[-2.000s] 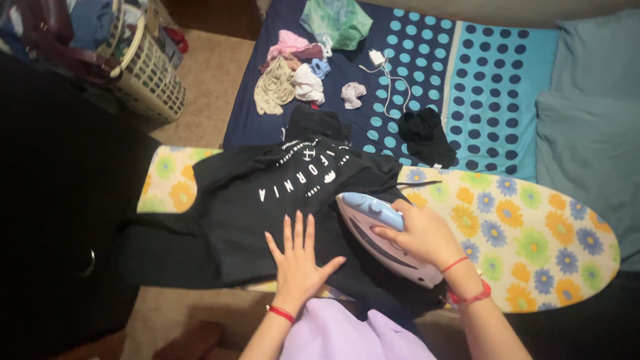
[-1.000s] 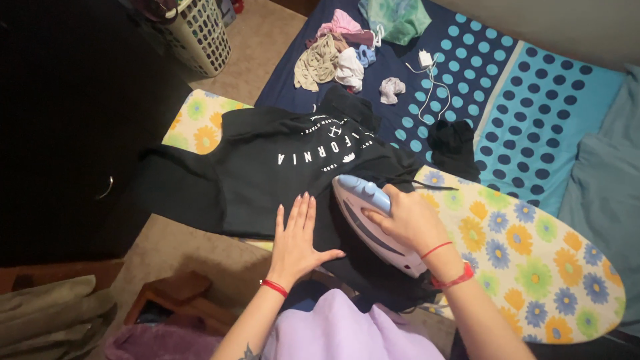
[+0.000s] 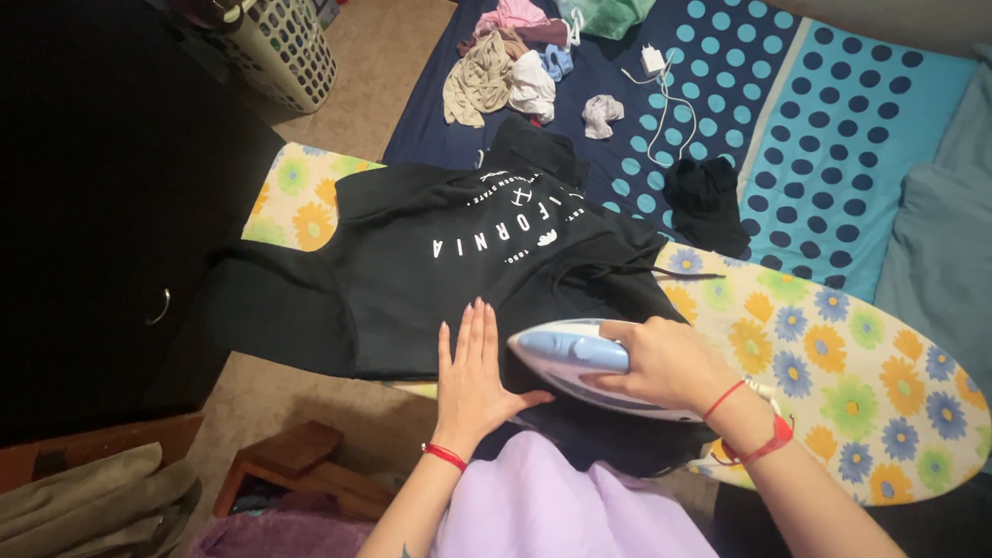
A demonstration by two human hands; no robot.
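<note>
A black hoodie (image 3: 403, 287) with white printed lettering lies spread over an ironing board with a flowered cover (image 3: 821, 372). My left hand (image 3: 473, 380) rests flat on the hoodie near its lower edge, fingers together and thumb out to the side. To the right of it, my right hand (image 3: 659, 364) grips the handle of a white and blue clothes iron (image 3: 573, 349). The iron sits on the black cloth, its tip pointing left, close to my left hand. A black drawstring (image 3: 690, 275) trails from the hoodie onto the board. The iron's soleplate is hidden.
Behind the board, a bed with a dotted blue cover (image 3: 829, 139) holds crumpled clothes (image 3: 480, 77), a white charger with a cable (image 3: 652, 60) and a black garment (image 3: 704, 201). A laundry basket (image 3: 287, 54) stands at the upper left. Wooden furniture (image 3: 294, 457) is below the board.
The iron has turned so that its tip points more to the left, and it sits nearer my body. My left hand's fingers have closed together from a wide spread. The view has shifted.
</note>
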